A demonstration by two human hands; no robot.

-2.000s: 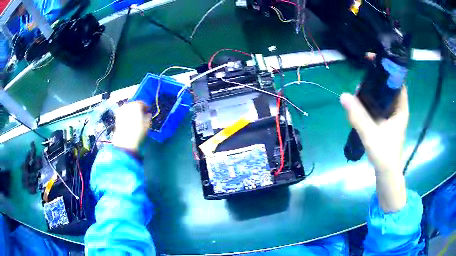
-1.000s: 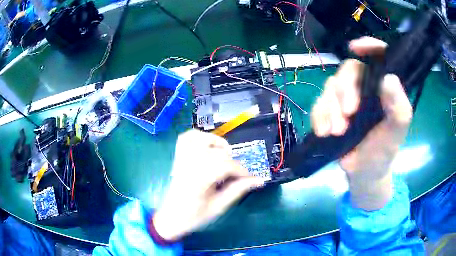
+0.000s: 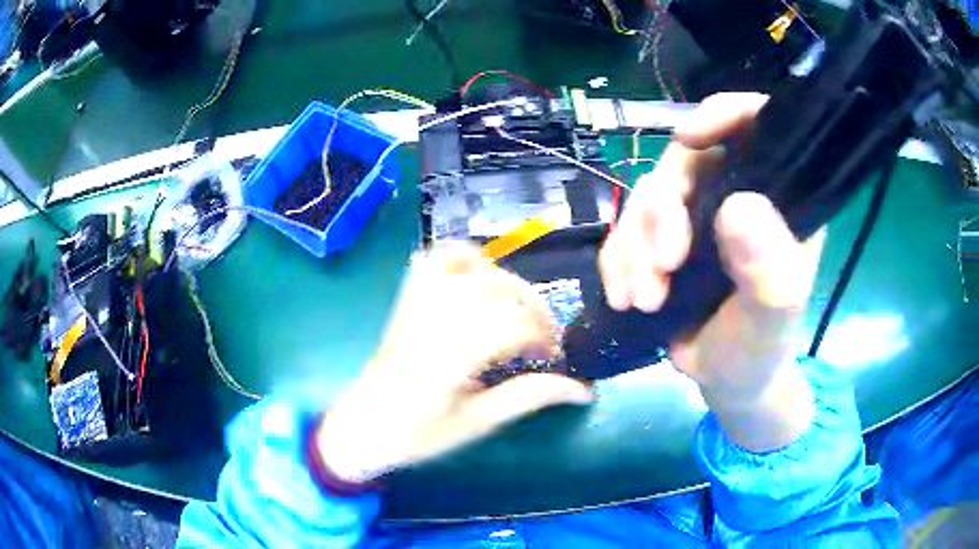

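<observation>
My right hand (image 3: 714,225) is wrapped around the black electric screwdriver (image 3: 827,139), which slants down to the left over the chassis. My left hand (image 3: 462,343) is over the lower left of the chassis, fingers bent, close to the screwdriver's lower end; small dark pieces show at its fingers, and what it grips is unclear. The black chassis (image 3: 515,182) lies in the middle, with an orange ribbon cable (image 3: 520,238) across it. The main board (image 3: 563,300) shows only in part between the hands. The screwdriver's tip is hidden or blurred.
A blue bin (image 3: 376,204) holding dark screws stands left of the chassis. Beside it lies a round clear bag or coil (image 3: 204,214). A neighbouring unit (image 3: 107,343) lies at far left. A black cord (image 3: 859,257) hangs at right. Thin wires cross the bin.
My left hand has moved from the blue bin to the chassis. My right hand has brought the screwdriver leftward over the chassis. The view has shifted slightly.
</observation>
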